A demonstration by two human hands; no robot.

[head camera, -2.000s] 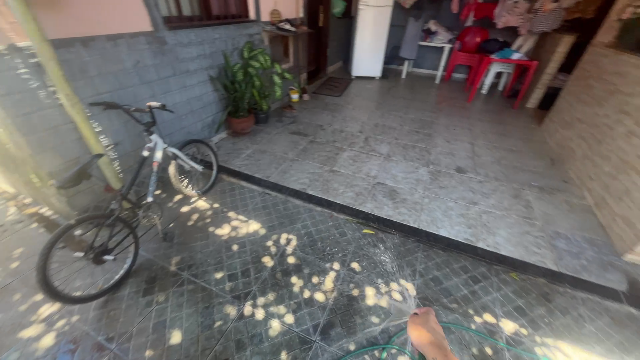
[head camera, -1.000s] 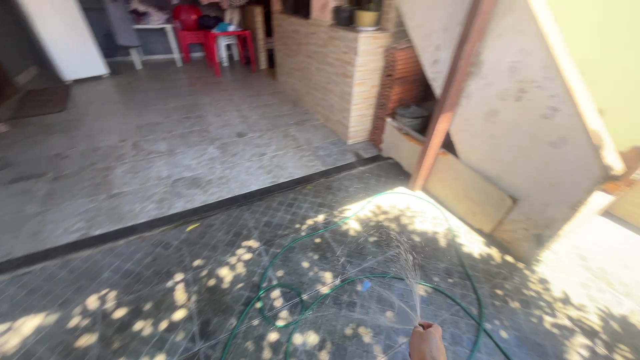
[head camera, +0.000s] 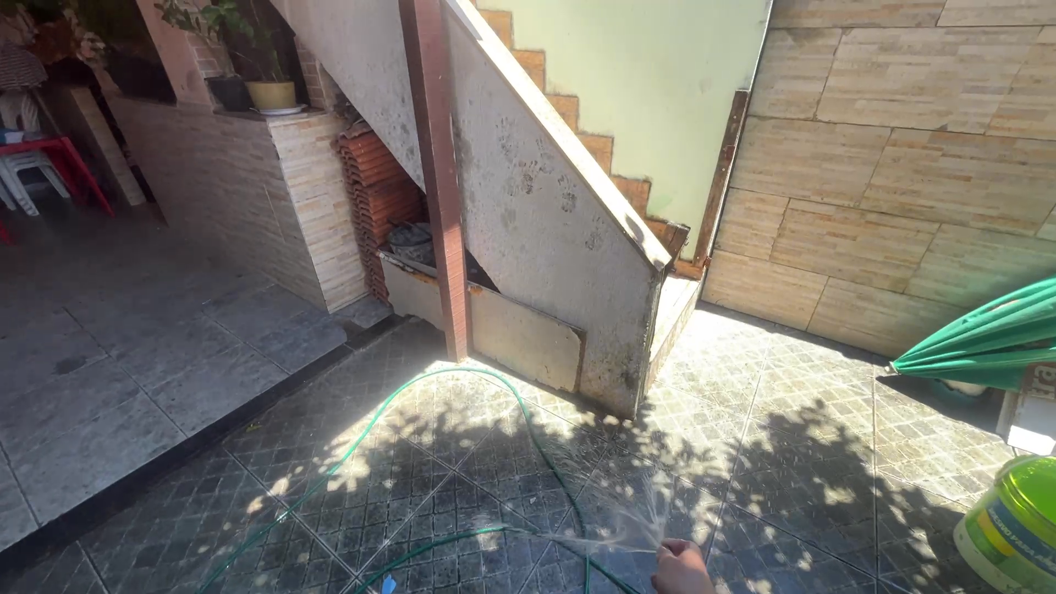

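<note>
At the bottom of the head view, right of centre, my right hand [head camera: 681, 566] is closed at the source of a fanning water spray [head camera: 631, 524]. The hose end inside the fingers is hidden by the hand. A green garden hose [head camera: 540, 437] loops over the wet, patterned floor tiles [head camera: 429, 495], left of and behind the hand, and part of it runs out at the bottom edge. My left hand is not in view.
A brown post [head camera: 441, 181] stands before the staircase side wall [head camera: 544, 206]. A raised tiled floor edge [head camera: 206, 429] lies left. At right are a green bucket [head camera: 1011, 528] and a folded green umbrella [head camera: 990, 338]. Stacked roof tiles [head camera: 375, 206] sit beneath the stairs.
The view has swung far right, from the bicycle and porch to the staircase. Water sprays from my right hand in all the frames.
</note>
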